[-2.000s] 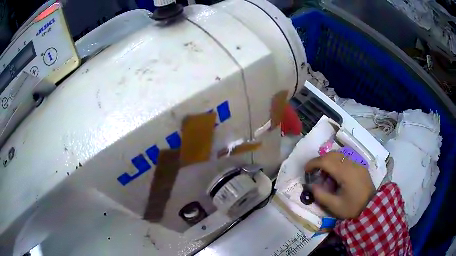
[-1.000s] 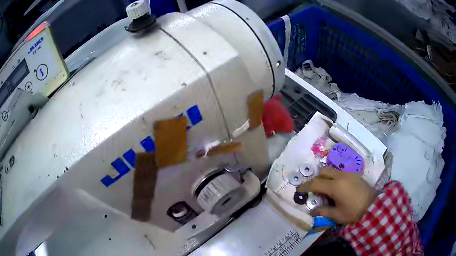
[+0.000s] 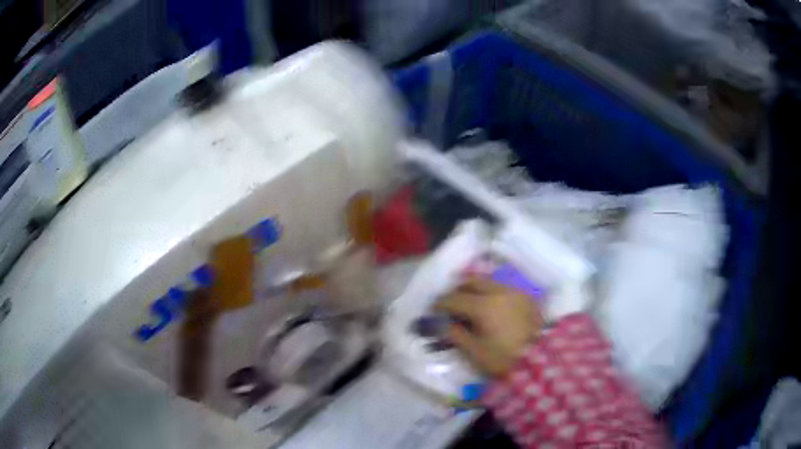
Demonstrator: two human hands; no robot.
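The frame is blurred. My right hand, in a red-and-white checked sleeve, is over the white-lined tray at the sewing machine's right end. Its fingers are bent down at small dark and metallic round pieces; blur hides whether they grip one. A purple item lies just behind the hand, partly covered. The white sewing machine with blue letters and brown tape fills the left and centre. My left hand is not in view.
A blue crate with heaped white cut pieces stands right of and behind the tray. Red cloth is beside the machine's end. A control box is at the far left. A blue piece is at the tray's front edge.
The camera view has shifted, so the machine, tray and hand sit further left in the picture. My right hand remains over the tray; the round pieces are now blurred and less distinct.
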